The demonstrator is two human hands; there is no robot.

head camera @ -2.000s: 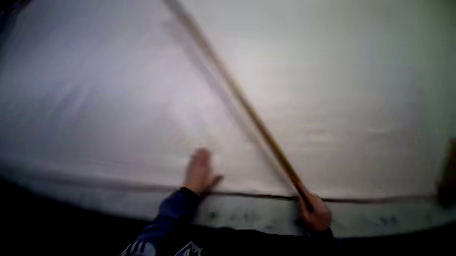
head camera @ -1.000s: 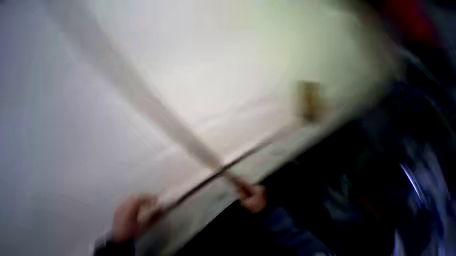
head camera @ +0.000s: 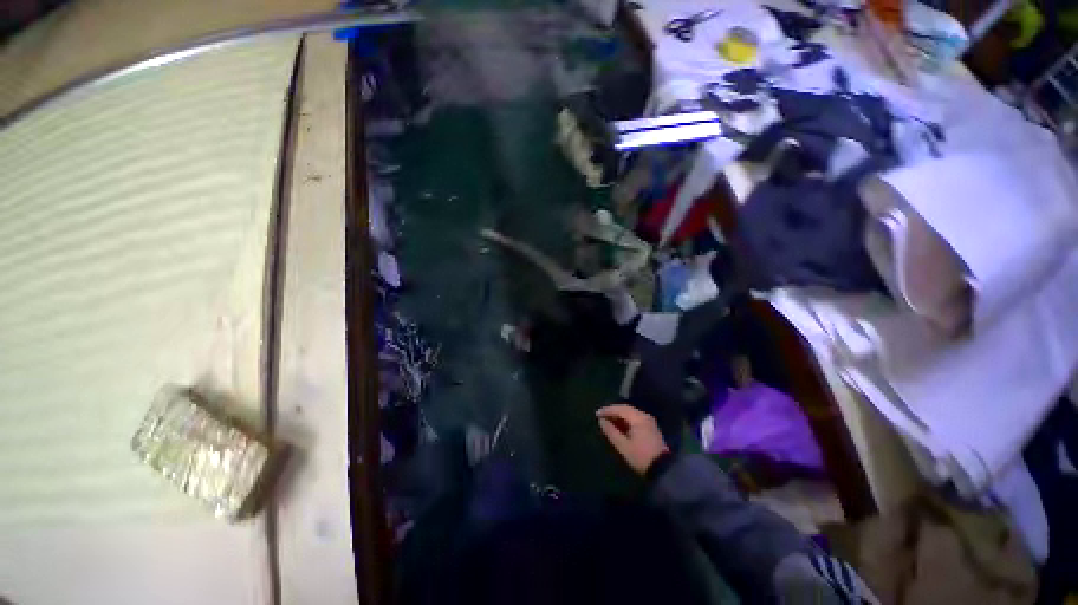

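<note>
A cream fabric lay point(head camera: 130, 260) with fine ripples covers the table on the left, its dark edge line running near the table side. A brick-sized weight wrapped in shiny brown tape point(head camera: 203, 454) lies on the lay by that edge. My right hand point(head camera: 634, 437) is over the floor between the tables, loosely curled with a gap between thumb and fingers and nothing visible in it. My left hand is out of the picture.
A silver rail point(head camera: 225, 45) with a blue end piece point(head camera: 346, 21) crosses the far table end. Scraps litter the green floor point(head camera: 455, 177). The right table bears white sheets point(head camera: 993, 236), dark fabric point(head camera: 810, 225) and scissors point(head camera: 689, 24). A purple bundle point(head camera: 762, 428) lies below it.
The view has swung to the aisle and the table's end. The long stick is out of view, and my right hand no longer holds it. My left hand has left the picture.
</note>
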